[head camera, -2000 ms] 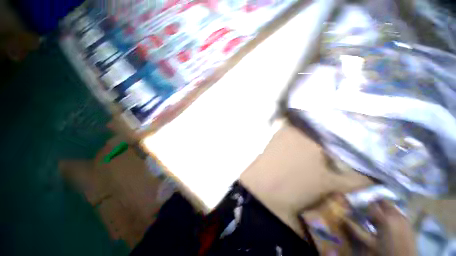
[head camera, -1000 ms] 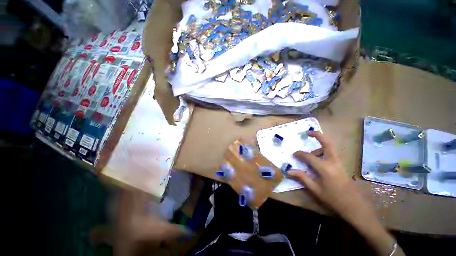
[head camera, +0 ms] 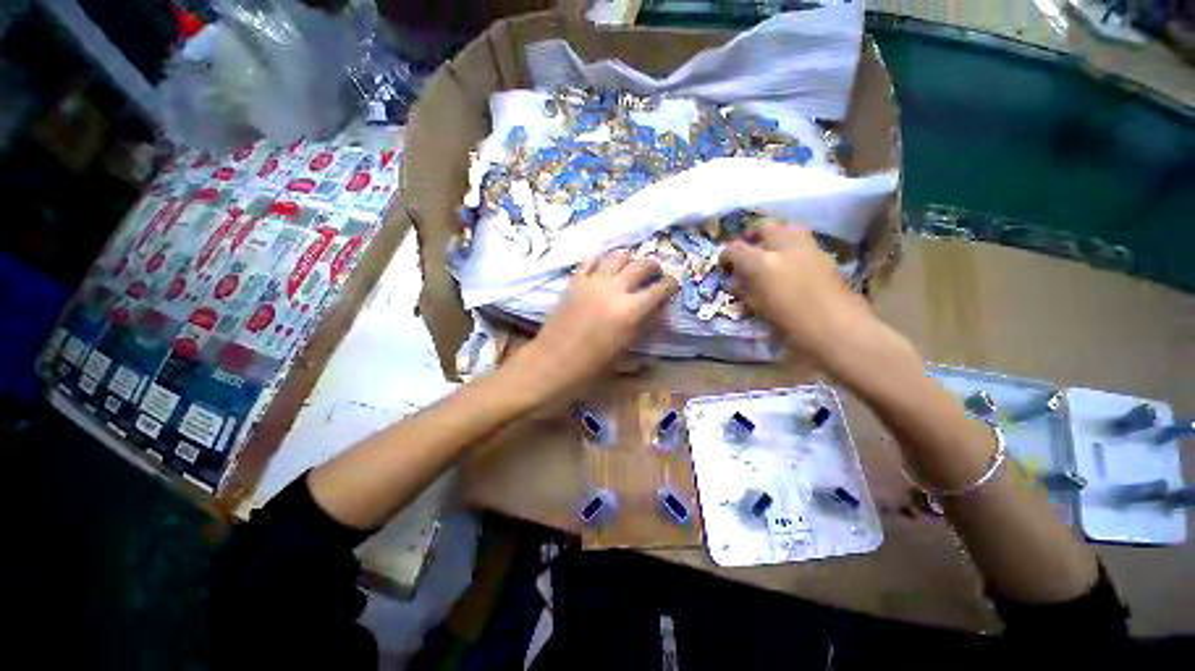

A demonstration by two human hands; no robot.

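My left hand (head camera: 606, 315) and my right hand (head camera: 784, 278) are both at the near part of the heap of small blue-and-gold parts (head camera: 616, 155) in the open carton (head camera: 439, 197). The fingertips touch the parts; whether they grip one cannot be told. A white liner (head camera: 695, 203) lies folded over the heap. In front of the carton, a brown plate (head camera: 637, 477) with four posts lies beside a white post plate (head camera: 790, 514) with four posts.
Filled plates (head camera: 1124, 461) lie at the right, partly behind my right forearm. A printed sheet (head camera: 223, 262) and a white board (head camera: 354, 406) are at the left. Clear plastic bags (head camera: 262, 79) are at the upper left. A green conveyor belt (head camera: 1035, 144) runs behind.
My right hand has moved from the white plate up into the carton. My left hand has come from the lower left into the carton. The brown and white plates now lie straight, side by side.
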